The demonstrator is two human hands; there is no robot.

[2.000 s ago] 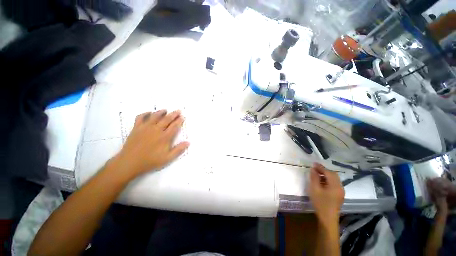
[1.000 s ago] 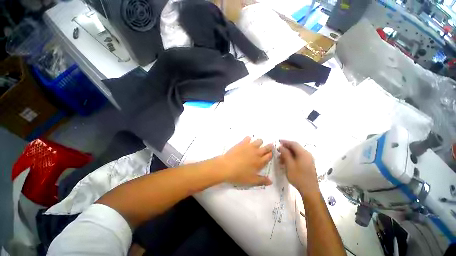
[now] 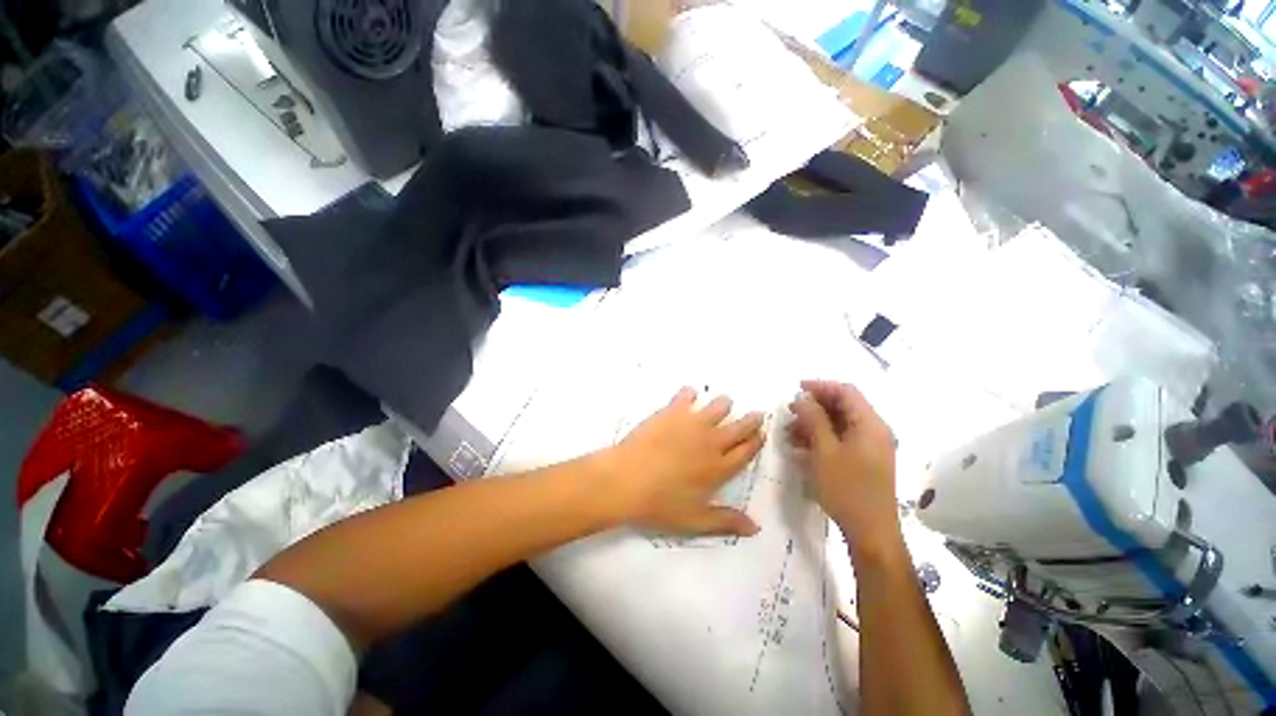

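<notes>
A large white paper pattern [image 3: 700, 609] with thin printed lines and small writing lies on the table in front of the machine. My left hand [image 3: 686, 469] rests flat on it, fingers spread and holding nothing. My right hand [image 3: 851, 455] is just right of it, fingers curled and fingertips close together at the paper; whether they pinch anything is too unclear to tell. The white machine head [image 3: 1043, 469] with a blue stripe stands to the right. Its needle area is partly hidden.
Dark cloth [image 3: 476, 238] is heaped at the table's upper left, with another dark piece [image 3: 840, 196] behind the pattern. A tiny dark swatch [image 3: 879, 332] lies on white paper. A clear plastic sheet [image 3: 1050, 168] is behind. A red stool [image 3: 119, 469] and blue crate [image 3: 196, 245] stand at left.
The view has swung left since the oldest frame, and my right hand has come from the table's front edge to beside my left hand. In the last second both hands have barely moved.
</notes>
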